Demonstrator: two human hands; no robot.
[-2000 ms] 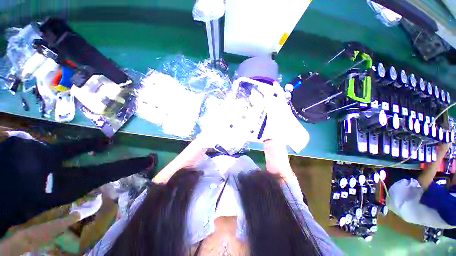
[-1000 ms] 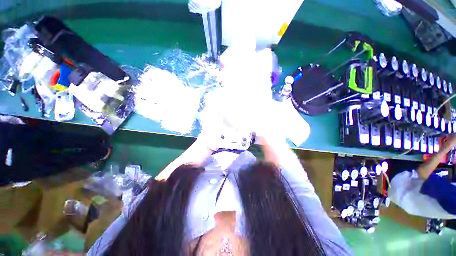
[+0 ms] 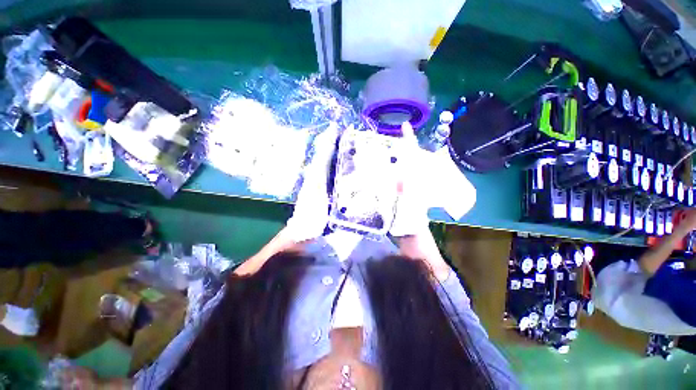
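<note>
A whitish rectangular case (image 3: 368,183) with several small dark spots and a thin rim is held up in front of my chest. My left hand (image 3: 314,190), in a white glove, grips its left side. My right hand (image 3: 413,190), also in a white glove, grips its right side. Glare washes out the fingers and part of the case. A flat white sheet or pad (image 3: 456,190) lies just right of my right hand. A heap of clear bags and white pieces (image 3: 256,145) lies on the bench left of my hands.
A tape roll with a purple core (image 3: 396,103) stands behind the case. A dark round stand (image 3: 484,133) and rows of black units (image 3: 603,183) are at right. A black holder (image 3: 122,65) and an orange-and-blue item (image 3: 95,110) are at left. A person's arm (image 3: 660,251) is at far right.
The case was tilted and blurred by glare a second ago; now its broad face shows, with a hand on each side. The tape roll's purple core is uncovered. The dark-clothed person at left has shifted.
</note>
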